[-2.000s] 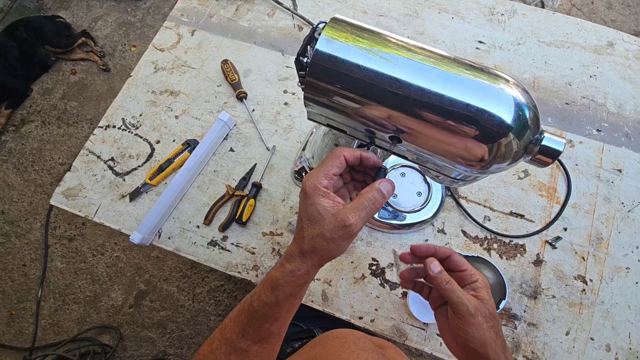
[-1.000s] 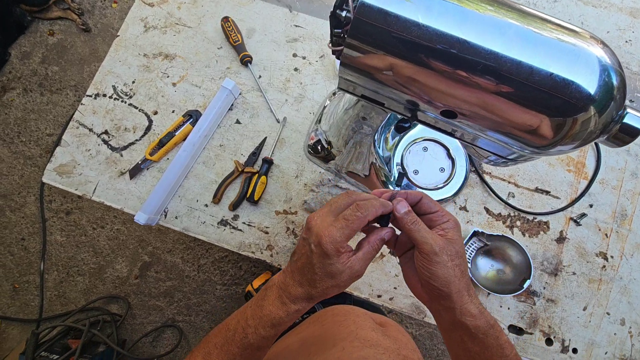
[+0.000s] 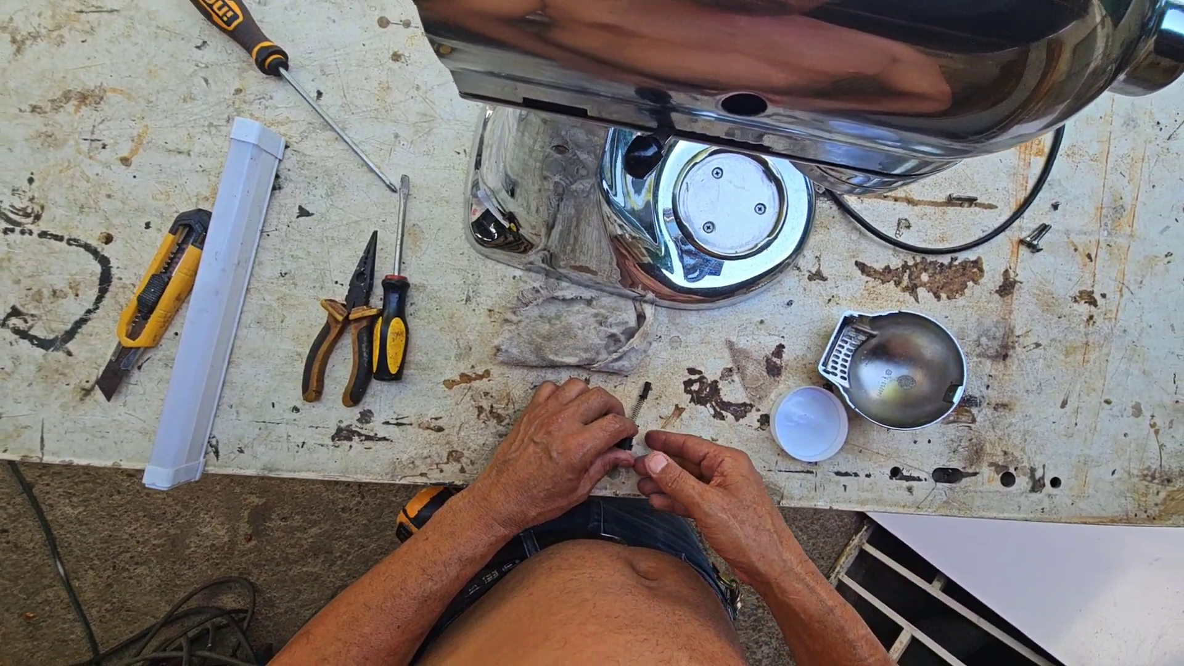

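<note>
My left hand (image 3: 560,453) holds a small dark part with a spring (image 3: 640,403) pointing up from it, possibly a motor brush, close to the table's front edge. Just right of it is my right hand (image 3: 703,481), its thumb and fingers curled near the part; whether it grips anything I cannot tell. A chrome stand mixer (image 3: 740,55) stands beyond the hands over its round base plate (image 3: 729,203). A grey rag (image 3: 578,328) lies before the base. To the right are a white round cap (image 3: 809,424) and a chrome, dome-shaped cover (image 3: 902,370) with its hollow side up.
On the left lie long-nose pliers (image 3: 347,324), a small screwdriver (image 3: 392,328), a longer screwdriver (image 3: 333,125), a white plastic bar (image 3: 215,305) and a utility knife (image 3: 159,291). A black cable (image 3: 962,248) and loose screws (image 3: 1035,237) lie at right. Cables (image 3: 208,620) are on the ground.
Both hands were together on the small dark part one second ago; now they are slightly apart, with a spring visible beside the left fingers. The view has shifted and come closer.
</note>
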